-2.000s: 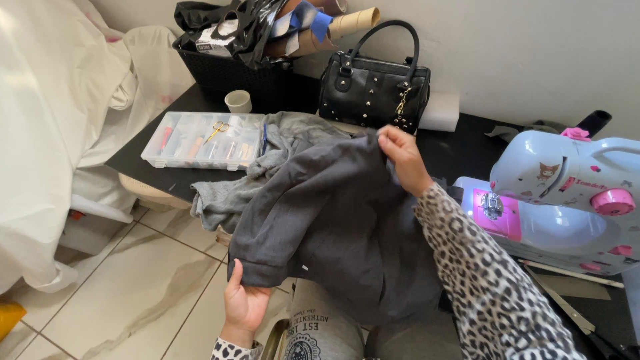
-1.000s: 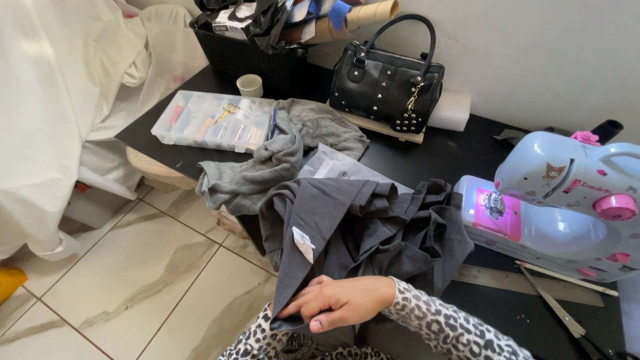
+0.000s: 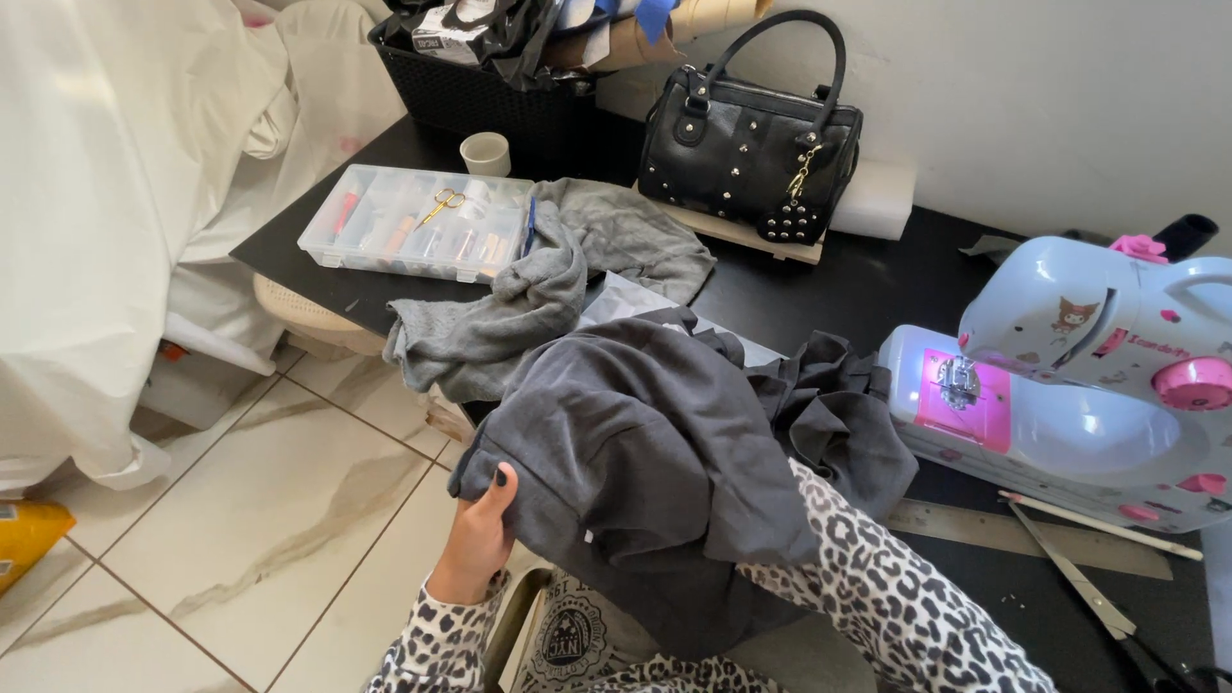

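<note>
Dark grey fabric [image 3: 645, 433] is bunched over my lap and the table edge. My left hand [image 3: 479, 529] grips its left edge, thumb on top. My right hand is hidden under or inside the cloth; only the leopard-print sleeve shows, entering at the lower right. More of the dark cloth lies gathered beside a white and pink sewing machine [image 3: 1088, 385], whose lamp is lit. Behind the fabric, a lighter grey cloth [image 3: 481, 337] and a clear plastic sheet [image 3: 621, 298] rest on the black table [image 3: 837, 289].
A clear compartment box [image 3: 385, 231] with small gold scissors [image 3: 443, 206] on its lid, a small white cup [image 3: 485, 154], a black basket [image 3: 452, 96] and a studded black handbag [image 3: 746, 144] stand behind. Large scissors [image 3: 1083, 587], a metal ruler [image 3: 1030, 544] and a pencil-like stick [image 3: 1107, 526] lie right.
My right hand, on top of the cloth a second ago, has gone out of sight beneath or inside it. My left hand now shows at the cloth's left edge, and the fabric is raised and spread.
</note>
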